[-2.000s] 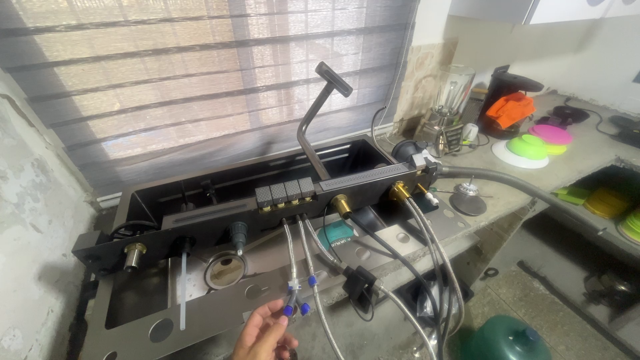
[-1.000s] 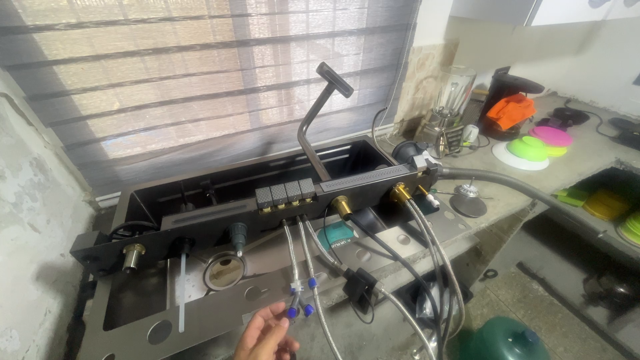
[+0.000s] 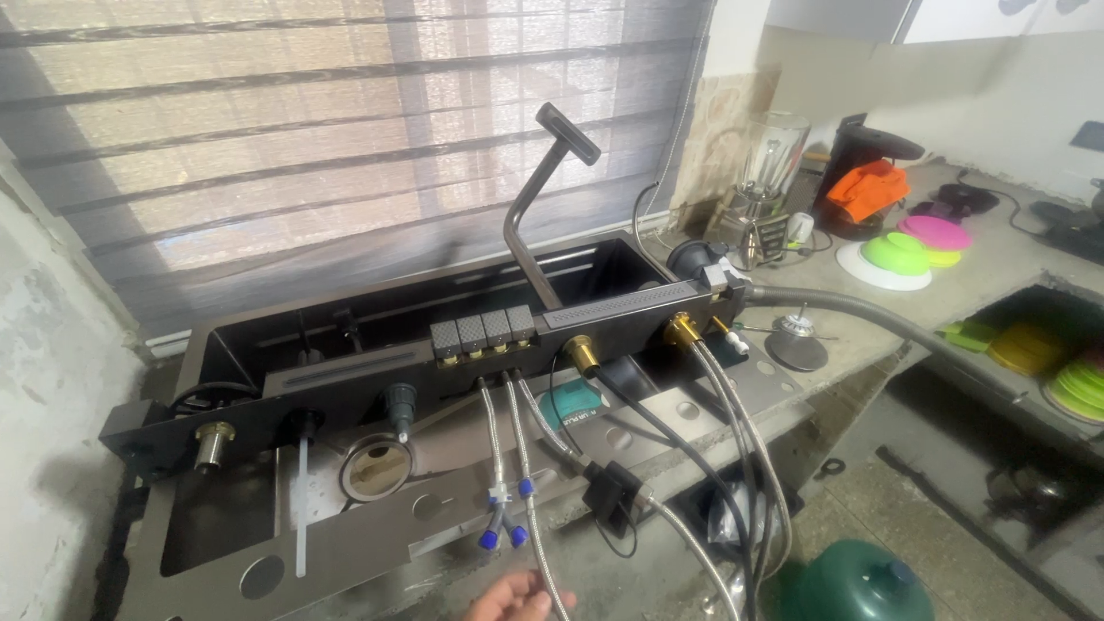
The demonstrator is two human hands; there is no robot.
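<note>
My right or left hand cannot be told for certain, but one hand, seemingly my left hand [image 3: 517,597], shows at the bottom edge, its fingertips at a braided hose [image 3: 536,539]; whether it grips the hose is unclear. Just above it hangs a Y-shaped fitting [image 3: 498,509] with two blue caps, on another braided hose [image 3: 492,431]. Both hoses come down from a black sink unit [image 3: 483,379] lying upturned on its side, with four square keys [image 3: 483,335], brass fittings [image 3: 581,354] and a bent faucet [image 3: 526,216]. My other hand is out of view.
A black box-shaped connector [image 3: 614,498] hangs among hoses and cables on the right. A drain strainer [image 3: 798,341], a blender [image 3: 763,190], colored bowls [image 3: 897,254] and a coffee maker [image 3: 854,172] stand on the concrete counter. Below is a green tank [image 3: 858,586].
The hand has let go of the Y-shaped fitting with blue caps and moved down and to the right, beside the neighboring braided hose.
</note>
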